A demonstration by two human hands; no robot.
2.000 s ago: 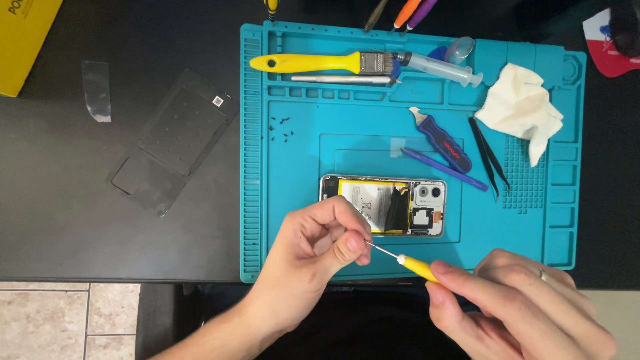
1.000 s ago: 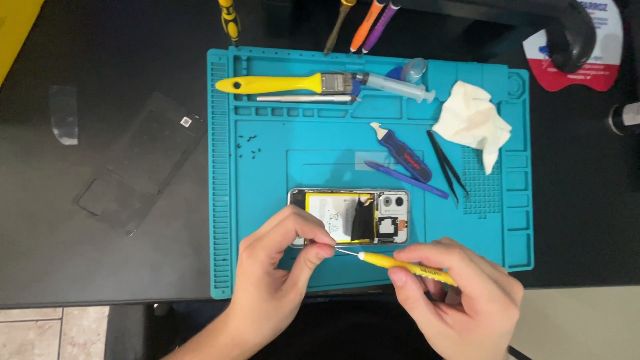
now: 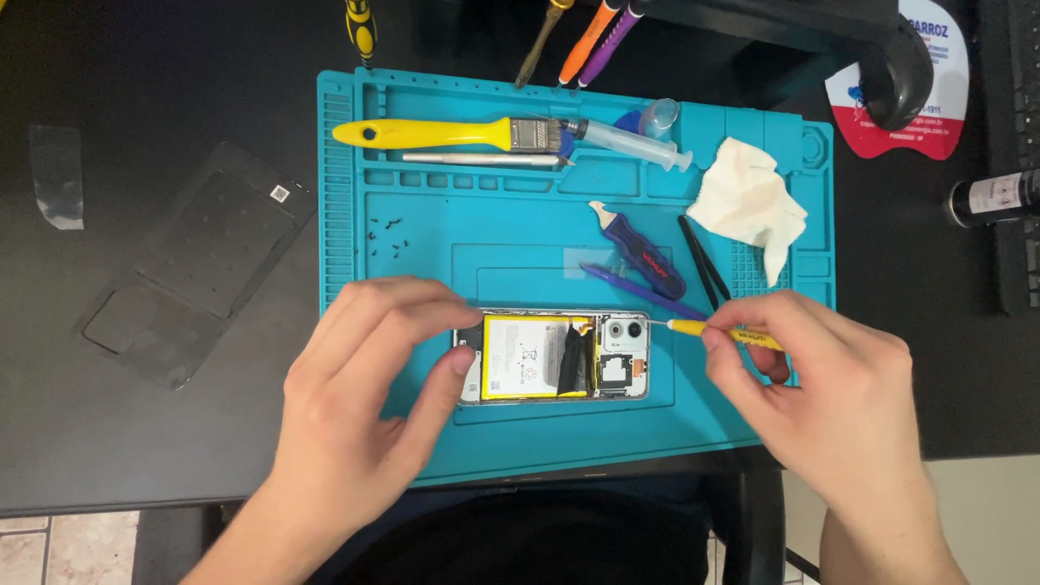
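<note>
An opened smartphone lies on a teal silicone repair mat, its yellow-edged battery and camera module showing. My left hand is at the phone's left end, thumb and fingers apart around that edge. In my right hand is a thin screwdriver with a yellow handle; its tip is at the phone's upper right corner, near the cameras. Just above the phone lie a purple pry tool, a blue-handled opening knife and black tweezers. Several small screws rest on the mat's left part.
A yellow brush, a metal pen-like knife and a syringe lie in the mat's upper trays. A white cloth is at the right. A dark back cover and clear film lie left. Screwdrivers stand beyond the mat.
My left hand has moved from the screwdriver's tip to the phone's left end, its fingers now spread. The screwdriver in my right hand has moved right, to the phone's camera end.
</note>
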